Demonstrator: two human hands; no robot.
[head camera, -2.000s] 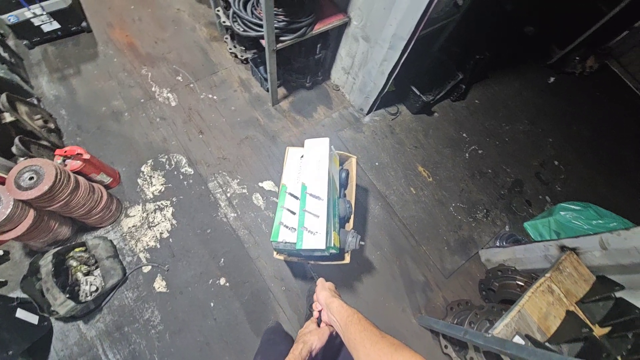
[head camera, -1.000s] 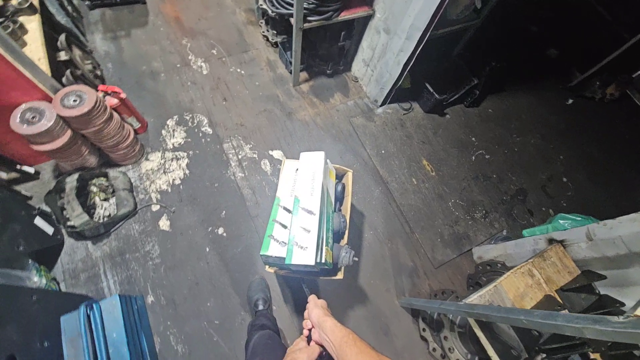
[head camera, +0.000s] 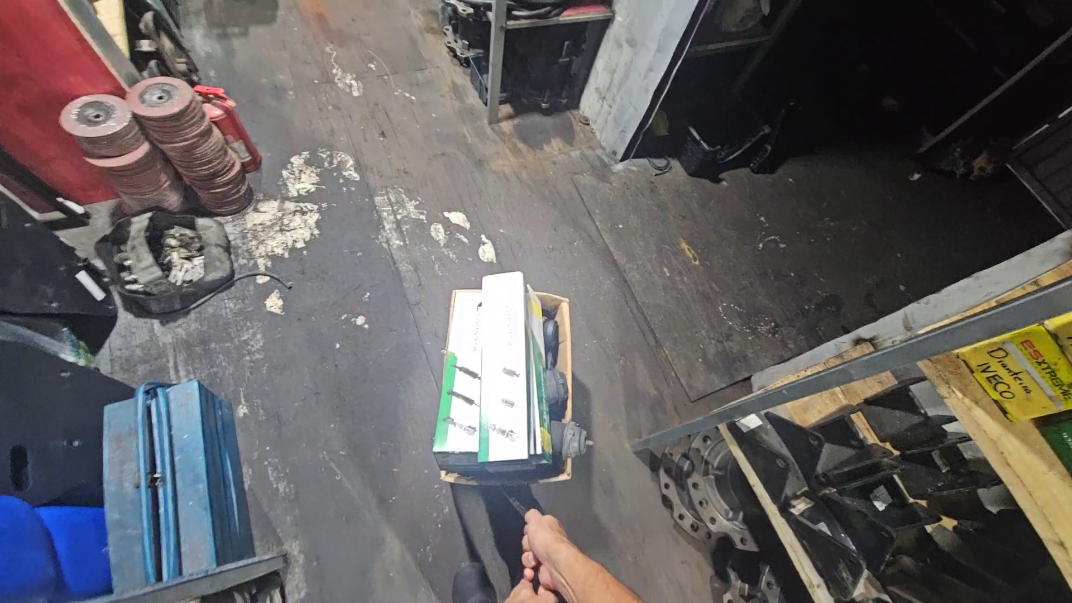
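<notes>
A cardboard box (head camera: 565, 335) stands on the dark floor, filled with long white and green cartons (head camera: 504, 368) and dark round metal parts (head camera: 574, 438) along its right side. Just below its near edge, my right hand (head camera: 548, 540) is closed around a thin dark strap or handle (head camera: 515, 501) that runs up toward the box. Close below it, my left hand (head camera: 529, 593) is closed too, partly cut off by the bottom edge of the view; it seems to grip the same piece, most of which the fingers hide.
Stacked abrasive discs (head camera: 180, 142), a red canister (head camera: 230, 130) and a black bag of scraps (head camera: 167, 260) are at the left. A blue metal toolbox (head camera: 201, 469) stands lower left. At the right, a metal-framed shelf (head camera: 837, 356) holds black parts, with brake discs (head camera: 708, 486) beside it.
The view has shifted along the floor, bringing the blue toolbox and more of the right shelf into sight. Both hands stay closed at the near end of the box.
</notes>
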